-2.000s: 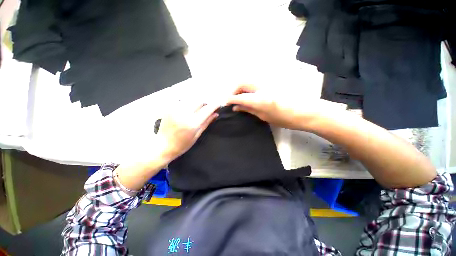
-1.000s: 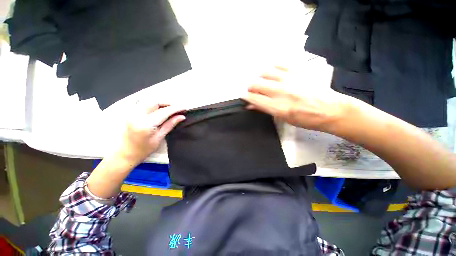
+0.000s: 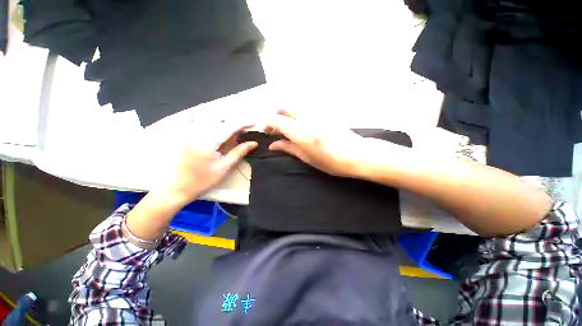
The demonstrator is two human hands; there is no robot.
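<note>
A black panel (image 3: 325,200) lies over the near edge of the white table, its lower part against the dark apron. My left hand (image 3: 201,162) pinches its upper left corner between thumb and fingers. My right hand (image 3: 313,143) is just beside it, thumb and fingers pinching the panel's top edge. My right forearm crosses over the panel and hides part of it. The panel's upper right corner shows beyond the forearm.
Stacked black panels (image 3: 172,57) lie at the upper left of the white table (image 3: 319,70), and another pile (image 3: 533,102) at the upper right. Blue bins (image 3: 198,218), a brown carton (image 3: 57,210) and a yellow floor line are below the table edge.
The hands first spread apart along the top edge, then came together at its left end. The panel now sits further right and straighter, and its corner tab no longer shows clearly.
</note>
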